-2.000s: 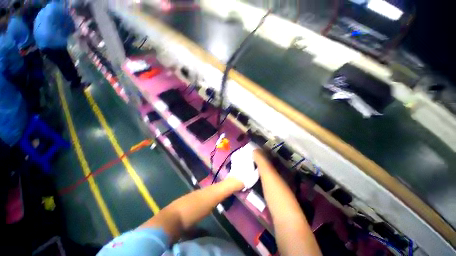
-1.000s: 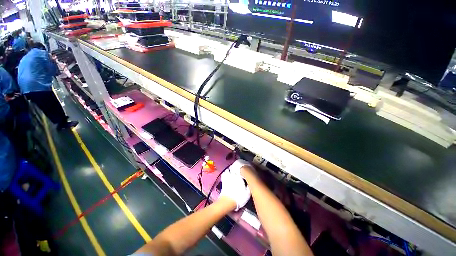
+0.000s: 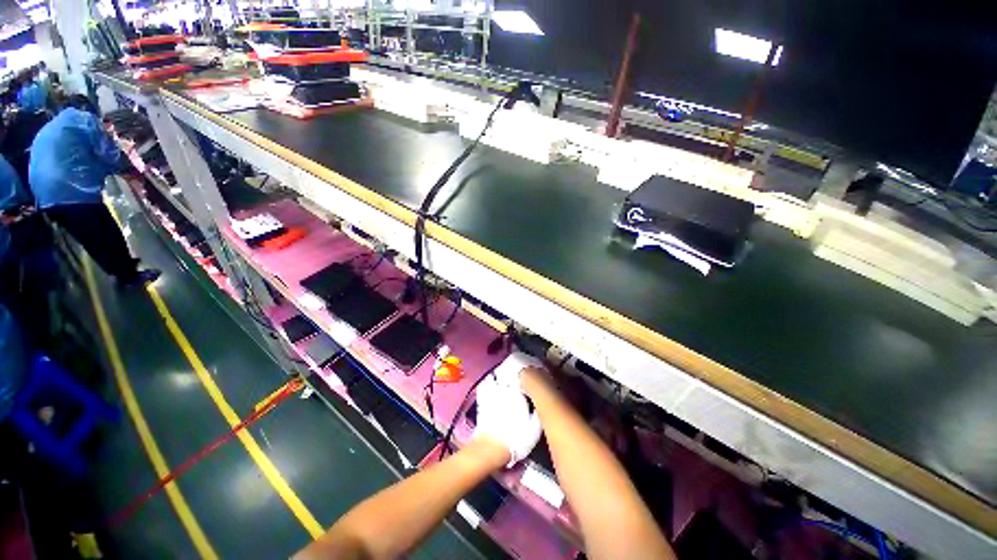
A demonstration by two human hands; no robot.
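Note:
My left hand [image 3: 506, 430] and my right hand [image 3: 518, 377], both in white gloves, are close together over the pink shelf [image 3: 459, 330]. The gloves overlap, and their fingers and anything between them cannot be made out. A dark unit shows partly beside the left glove. A thin black cord [image 3: 457, 411] curves from the shelf towards the gloves. A red-yellow piece [image 3: 448, 369] lies just left of them, next to a flat black unit [image 3: 406, 342].
More black units [image 3: 348, 296] and a white-topped unit [image 3: 258, 228] lie further along the shelf. The wood-edged bench [image 3: 612, 324] overhangs it. A thick black cable [image 3: 420, 235] droops across. A black box [image 3: 689, 219] sits on the bench. A person [image 3: 72, 159] stands at far left.
The camera view has tilted up and shifted, so more of the bench shows. Both hands stay together at about the same place on the shelf, beside the red-yellow piece.

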